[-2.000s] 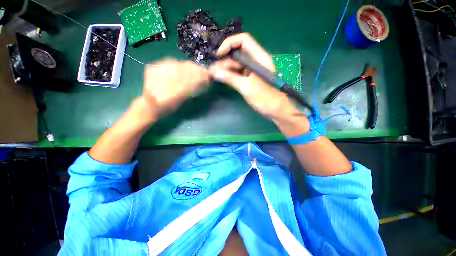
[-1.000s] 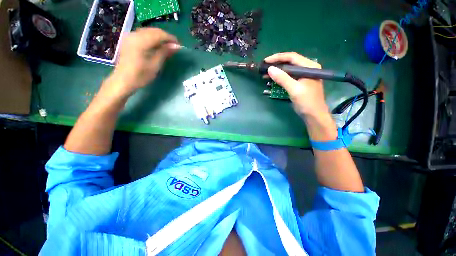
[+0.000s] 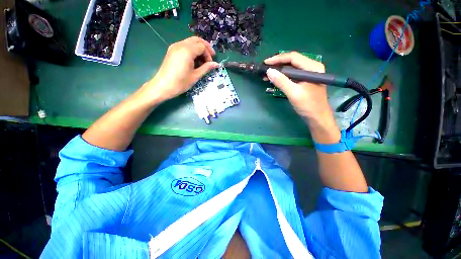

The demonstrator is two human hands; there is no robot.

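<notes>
A whitish circuit board (image 3: 215, 95) lies on the green mat in front of me, metal connectors toward me. My right hand (image 3: 299, 83) holds the soldering iron (image 3: 316, 77) like a pen, its tip pointing left at the board's far edge. My left hand (image 3: 184, 68) is at the board's far left corner, fingertips pinched close to the iron tip. A thin solder wire (image 3: 153, 29) runs from the upper left to my left hand. What lies between the fingertips is too small to see clearly. A faint wisp shows at the tip.
A heap of small dark components (image 3: 225, 25) lies beyond the board, with a white parts tray (image 3: 119, 48) to its left. Green boards lie at the top (image 3: 155, 6) and under my right hand (image 3: 277, 92). Cutters (image 3: 385, 114), a blue spool (image 3: 382, 41) and a black bin (image 3: 450, 96) are right; a fan (image 3: 35, 33) is left.
The whitish board came into view on the mat after the first frame. Since the second frame, my left hand has moved right and down to the board and iron tip. My right hand has hardly moved.
</notes>
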